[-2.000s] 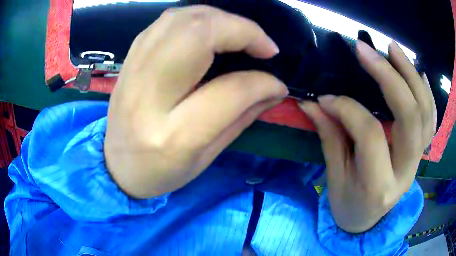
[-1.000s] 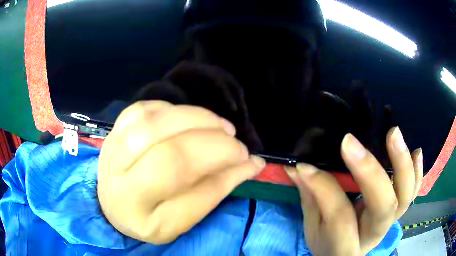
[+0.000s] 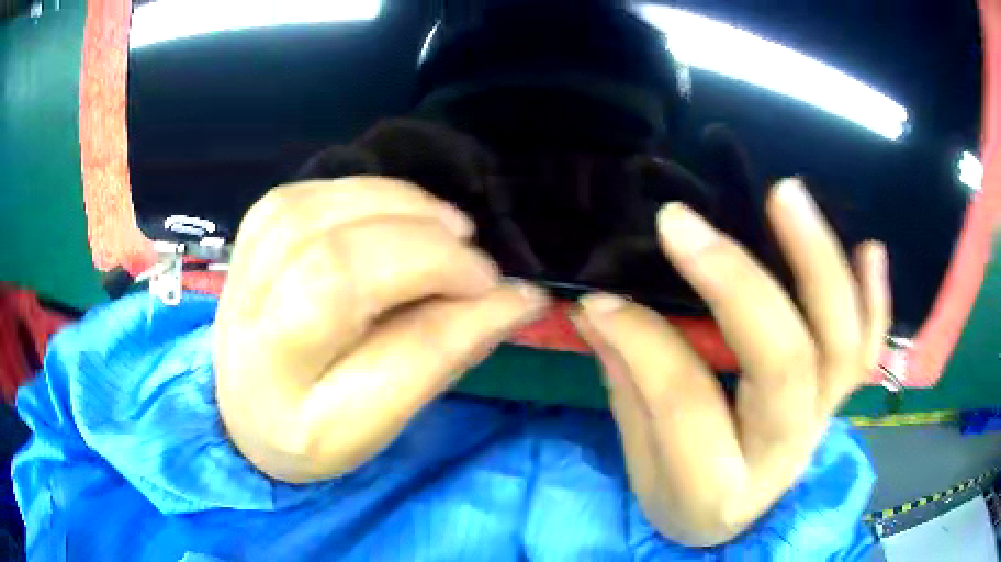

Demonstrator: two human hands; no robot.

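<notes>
A glossy black laptop screen (image 3: 549, 187) lies in an orange-red foam tray (image 3: 107, 132) and reflects lights. A silver hinge (image 3: 167, 280) shows at its lower left corner and another hinge (image 3: 897, 360) at the lower right. My left hand (image 3: 362, 324) has thumb and forefinger pinched at the middle of the lower screen edge. My right hand (image 3: 735, 373) has thumb and forefinger together at the same edge, just right of the left fingertips, its other fingers spread over the screen. Both hands are slightly blurred. Whether a thin dark piece or wire is between the fingertips cannot be told.
A green bench top (image 3: 38, 165) shows left of the tray and along its lower edge. Red material (image 3: 33, 329) is at the far left. A grey floor (image 3: 933, 461) with yellow-black striped marking is at the lower right, beside a pale panel (image 3: 949, 538).
Compared with one second ago, the screen and tray sit slightly higher in view. Both hands have shifted up and left, their fingertips closer together along the lower edge.
</notes>
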